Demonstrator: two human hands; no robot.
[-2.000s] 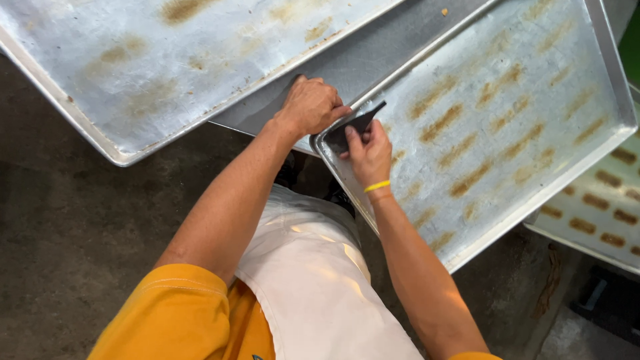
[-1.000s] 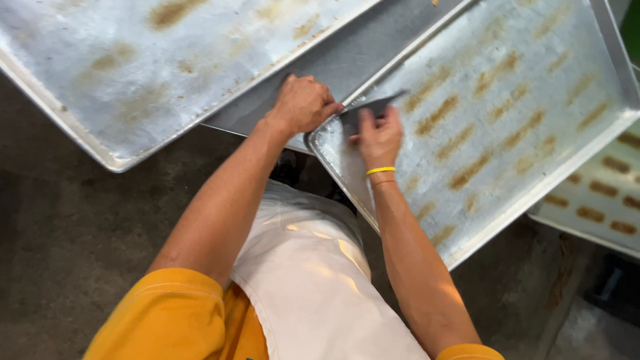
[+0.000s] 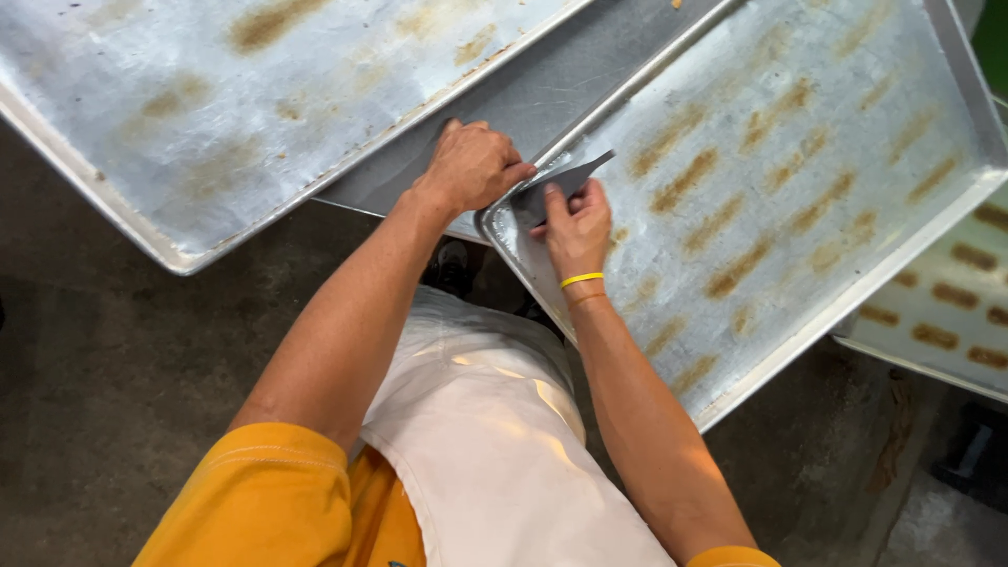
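Note:
A metal baking tray (image 3: 787,260) with rows of brown baked-on stains lies tilted in front of me on the right. My right hand (image 3: 579,224), a yellow band at its wrist, grips a flat dark scraper (image 3: 579,177) inside the tray's near left corner. The scraper's lower part is partly hidden by my fingers. My left hand (image 3: 476,165) rests at the outside of that corner, its thumb on the tray's rim and its fingers curled over the bare grey metal surface (image 3: 567,87) beneath.
Another stained metal tray (image 3: 189,264) lies at the upper left, its corner jutting over the floor. At the far right, a lower tray (image 3: 937,295) shows several dark brown marks. A dark object (image 3: 976,457) stands on the concrete floor at the lower right.
My right hand and the scraper have made small moves about the same tray corner. My left hand has stayed at the rim.

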